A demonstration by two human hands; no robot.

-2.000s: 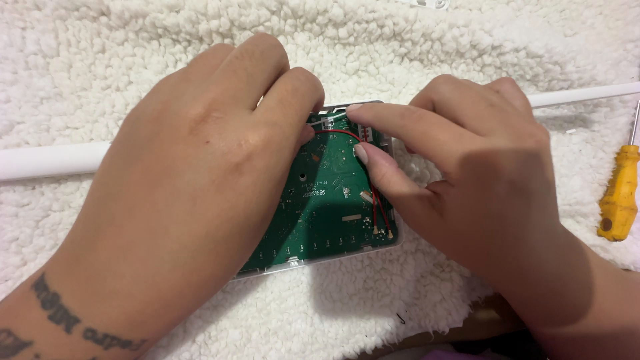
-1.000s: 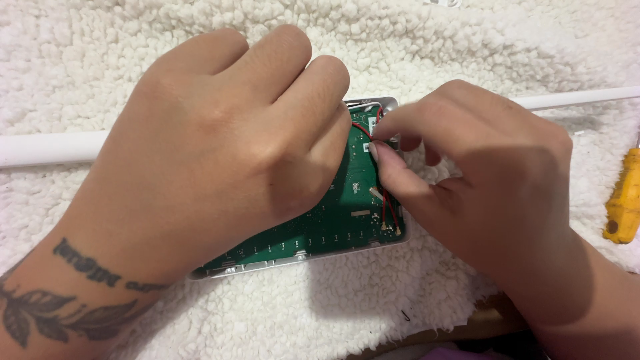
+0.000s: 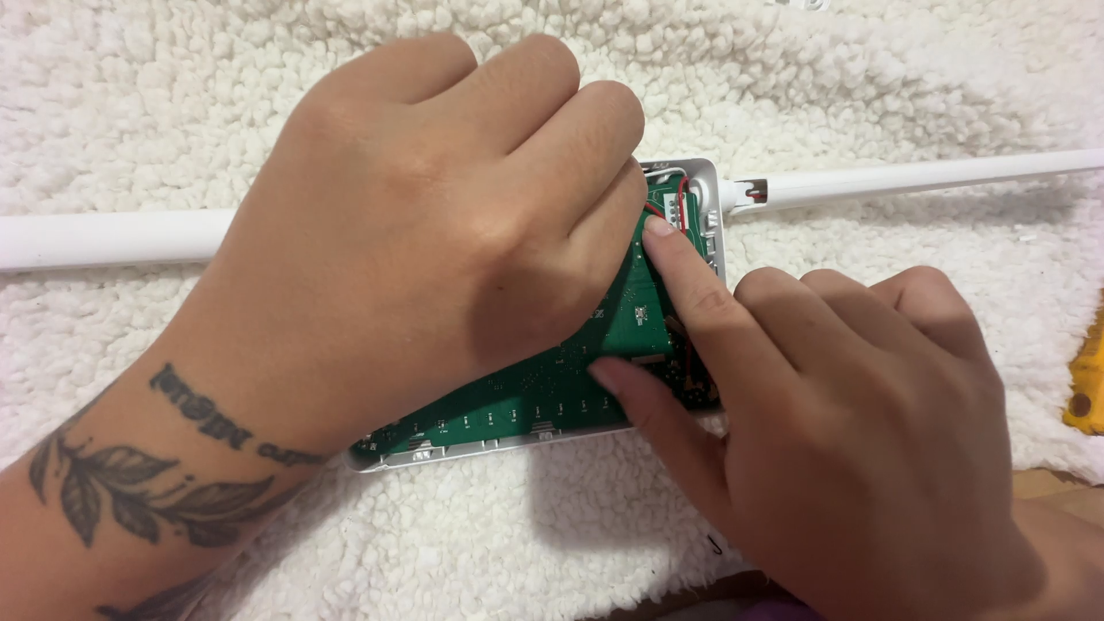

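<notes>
A green circuit board (image 3: 517, 388) lies in a pale plastic housing (image 3: 483, 447). My left hand (image 3: 448, 198) covers much of the board; its fingers are curled, and whether they pinch anything is hidden. The index fingertip of my right hand (image 3: 828, 388) touches the red wire (image 3: 684, 207) or the board beside it, near a white connector (image 3: 672, 209) at the upper right corner. The thumb is apart, over the board. White antenna arms extend from both sides, one at the left (image 3: 112, 241) and one at the right (image 3: 906, 183).
A fluffy white blanket (image 3: 414, 552) lies under the device. The yellow handle of a tool (image 3: 1088, 371) shows at the right edge. A small dark piece (image 3: 714, 544) rests on the blanket near the bottom.
My left hand has moved right over the board. My right thumb and index finger, close together one second ago near the upper right wires, are now spread, the thumb lower over the board.
</notes>
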